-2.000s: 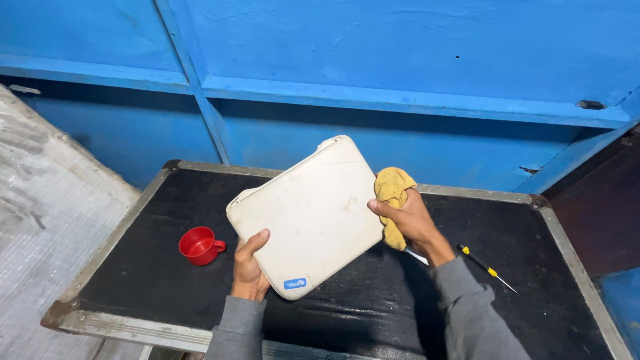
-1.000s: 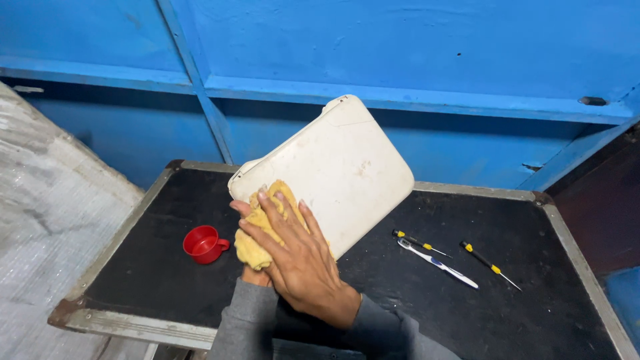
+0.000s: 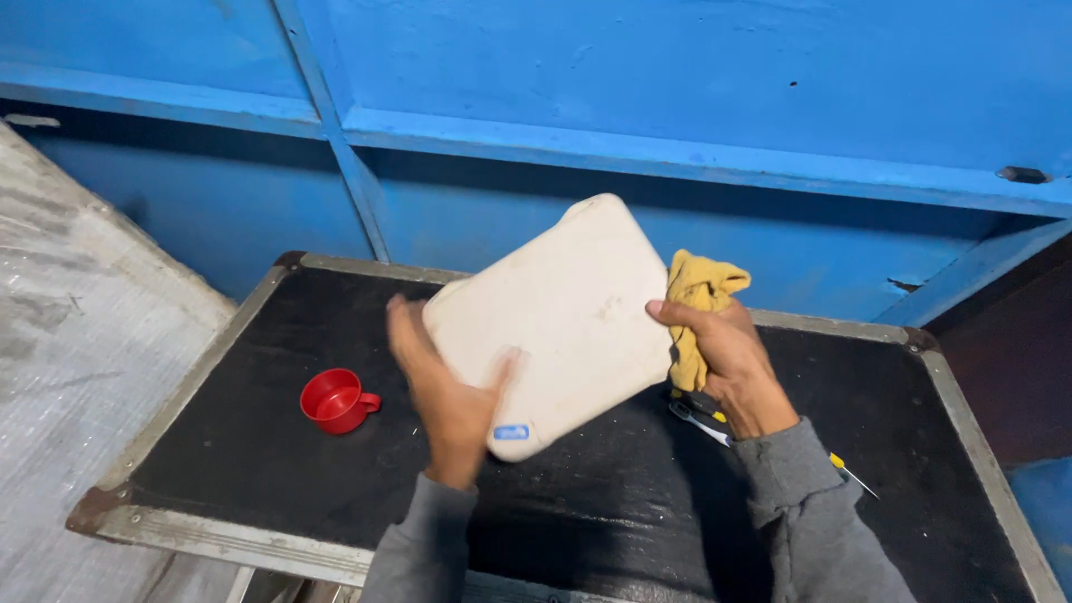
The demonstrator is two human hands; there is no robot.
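Note:
A flat off-white plastic panel [image 3: 561,318] with rounded corners, smudges and a small blue sticker is held tilted above the black tabletop. My right hand [image 3: 729,356] grips its right edge, thumb on the face, with a yellow cloth [image 3: 699,314] bunched between palm and panel. At the lower left edge is my left hand [image 3: 452,394], blurred, its thumb and fingers spread around the corner; whether it grips there, I cannot tell. Under my right wrist a toothbrush [image 3: 703,425] lies partly hidden, beside a yellow-and-black screwdriver [image 3: 718,415].
The black table [image 3: 251,435] has a metal rim and corner caps. A red plastic cup [image 3: 335,404] stands at its left. Another screwdriver [image 3: 854,476] shows its shaft past my right sleeve. Behind is a blue metal wall [image 3: 628,67]; plastic-wrapped material [image 3: 84,352] lies at left.
The cloth, pressed on the panel's lower left part a second ago, is now at its right edge with my right hand. My left hand has come apart from the right, and the panel's blue sticker shows again.

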